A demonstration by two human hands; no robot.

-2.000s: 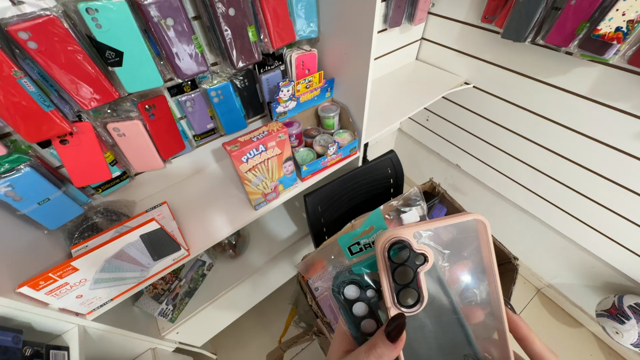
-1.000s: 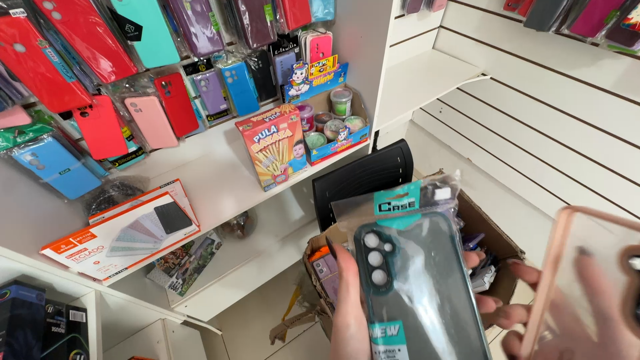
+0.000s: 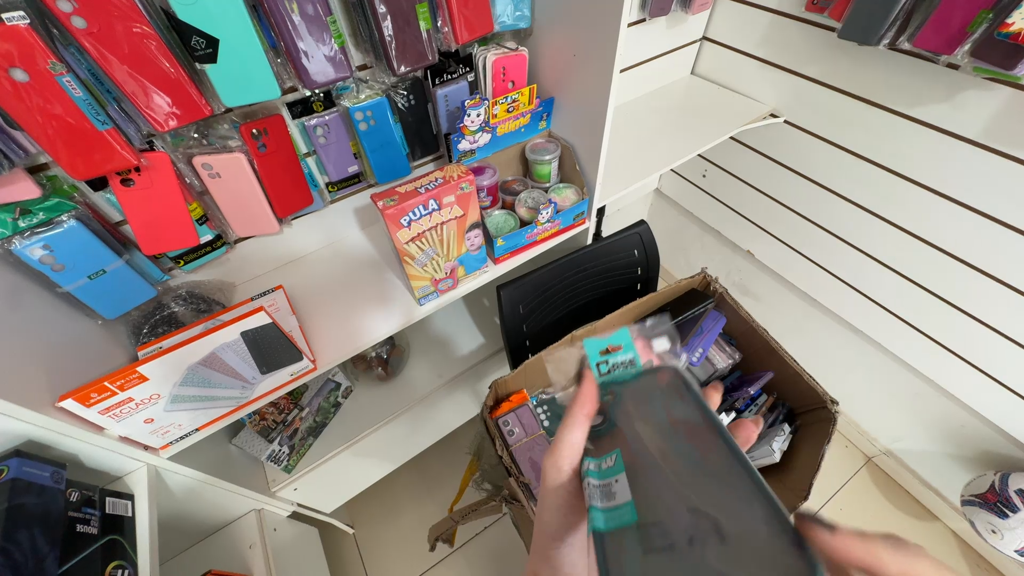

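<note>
A dark, see-through phone case [image 3: 692, 480] in clear packaging with a teal header card [image 3: 614, 356] fills the lower middle of the view, slightly blurred. My left hand [image 3: 570, 472] grips it, thumb along its left edge and fingertips showing past the right edge. At the lower right, my right hand [image 3: 868, 552] is blurred and partly cut off by the frame, with a fingertip at the case's lower right edge; whether it grips anything is unclear. Behind the case stands an open cardboard box [image 3: 816, 436] holding several packaged phone cases.
A black chair back [image 3: 580, 288] stands between the box and the white shelf [image 3: 336, 296]. On that shelf are a keyboard box [image 3: 192, 384], a red game box [image 3: 436, 236] and a tray of slime tubs [image 3: 532, 196]. Packaged phone cases [image 3: 276, 164] hang above. A ball [image 3: 996, 508] lies at right.
The pink-edged clear case, near my right hand a second ago, is out of clear view. The dark case has tilted and come across toward my right hand.
</note>
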